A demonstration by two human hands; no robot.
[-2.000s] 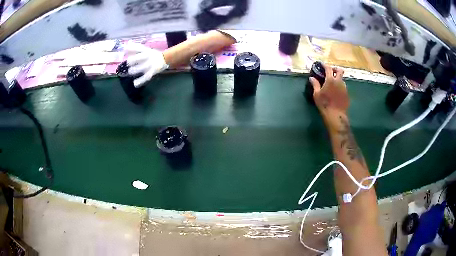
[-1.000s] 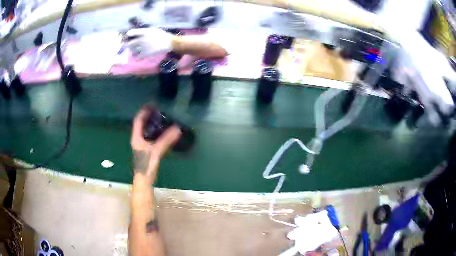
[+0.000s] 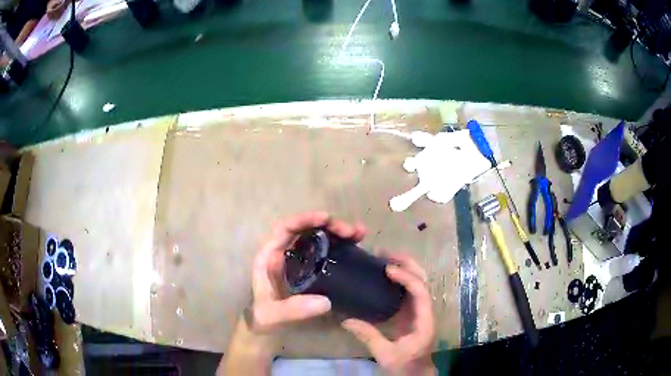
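Observation:
A black cylindrical device [image 3: 359, 283] is held tilted on its side above the front of the tan bench [image 3: 221, 176]. Its open-looking round end with a clear or grey rim faces up and left. My left hand [image 3: 283, 283] wraps around that end, thumb below and fingers over the top. My right hand [image 3: 401, 323] grips the other end, fingers and thumb on the lower right side. Both hands are bare. Details inside the round end are too blurred to tell.
A white glove [image 3: 445, 167], blue screwdriver [image 3: 480, 139], hammer [image 3: 508, 257] and blue-handled pliers [image 3: 543, 205] lie at right. Black and white rings [image 3: 59, 272] lie at left. A white cable [image 3: 382, 81] crosses the green belt's [image 3: 257, 73] edge. An upright blue piece [image 3: 600, 169] stands far right.
The view has tilted down to the bench. The device has gone from the belt to above the bench, first in one hand, now in both.

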